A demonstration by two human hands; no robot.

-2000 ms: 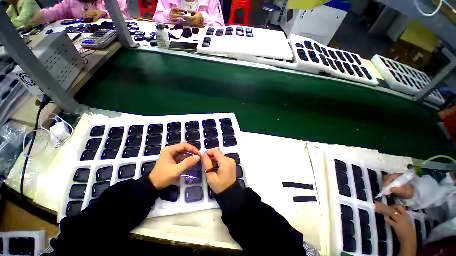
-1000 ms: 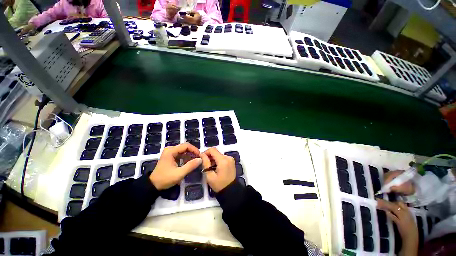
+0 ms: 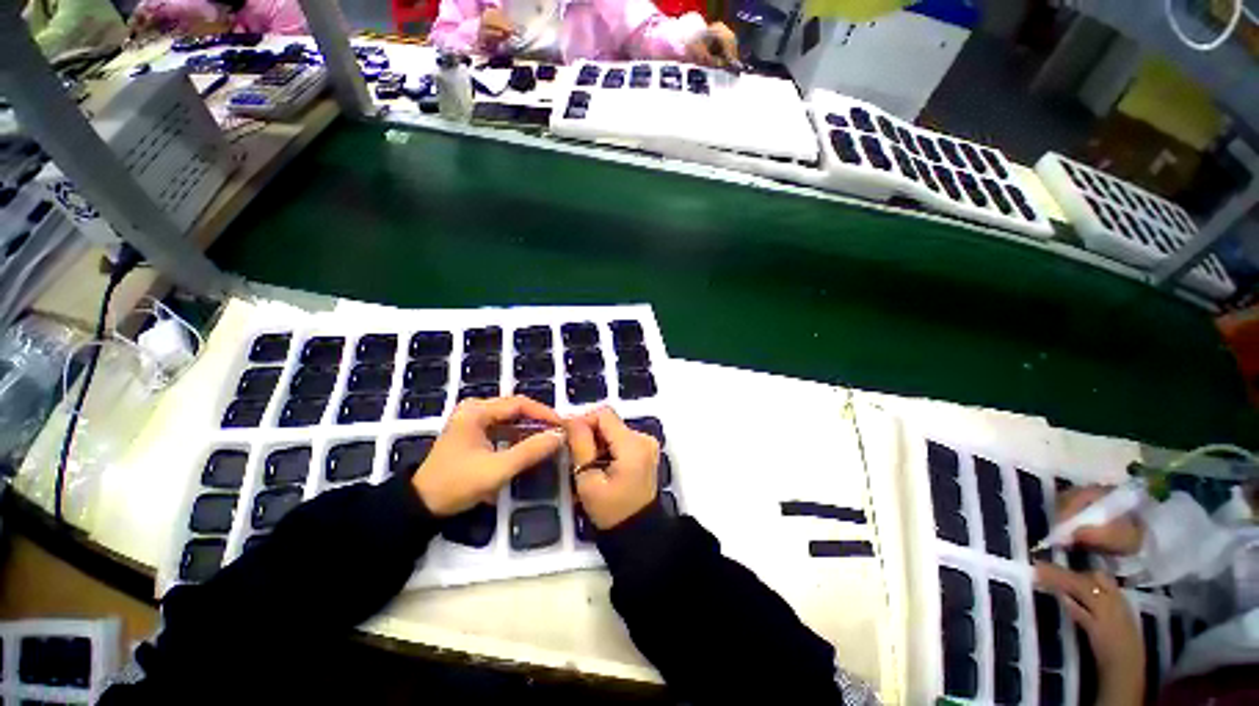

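Observation:
A white foam tray (image 3: pixel 414 439) with rows of black housings (image 3: pixel 534 526) lies under both hands. My left hand (image 3: pixel 476 458) pinches a thin shiny piece (image 3: pixel 519 435), apparently clear film, between thumb and fingers above the tray; only its thin edge shows. My right hand (image 3: pixel 616 469) is closed around a thin dark tool (image 3: pixel 594 465), apparently tweezers, with its fingertips at the left fingertips. The tool's tips are hidden or too small to see.
Two black strips (image 3: pixel 824 530) lie on the bench right of the tray. Another worker's hand (image 3: pixel 1100 521) holds a white pen-like tool over a second foam tray (image 3: pixel 911 552). A green conveyor belt (image 3: pixel 621 228) runs behind. A white plug (image 3: pixel 166 342) and cable lie at left.
My hands stay nearly in place, the right fingers shifting slightly. The purple glare under the fingertips has gone. Beyond the belt, a person's hand has reached right over the far tray.

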